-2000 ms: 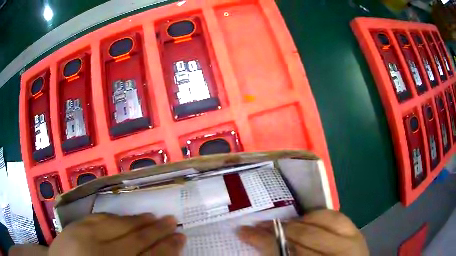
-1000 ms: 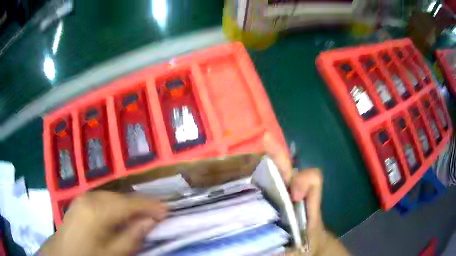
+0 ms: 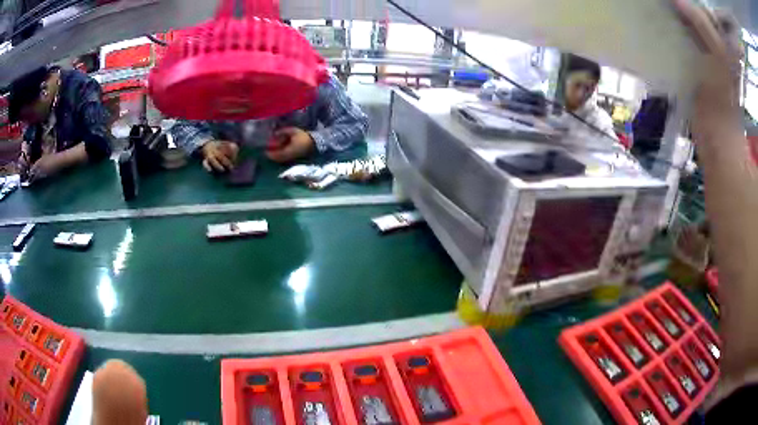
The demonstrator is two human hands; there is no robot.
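Note:
My right forearm rises along the right edge, and my right hand point(image 3: 705, 31) is at the top right corner, blurred and partly cut off, against a pale overhead surface point(image 3: 532, 37). Whether it grips anything cannot be told. Only part of my left hand point(image 3: 119, 397) shows at the bottom left, beside a white sheet point(image 3: 81, 407). A red tray point(image 3: 478, 378) lies at the bottom centre, cut off below. Its upper row has several dark red phone housings point(image 3: 428, 390) and a bare right pocket. The carton cannot be made out.
Trays flank it: one with orange-faced parts point(image 3: 71, 353) left, one with red housings point(image 3: 573, 340) right. A grey machine point(image 3: 449, 195) stands behind. Small pale slabs point(image 3: 238, 229) lie beyond the rail point(image 3: 283, 339). A pink-red fan point(image 3: 233, 75) hangs ahead. Several people sit or stand beyond.
The view has tilted up from the trays to the line. My right hand has gone from the carton to the top right. My left hand is lower left, and the carton is out of sight.

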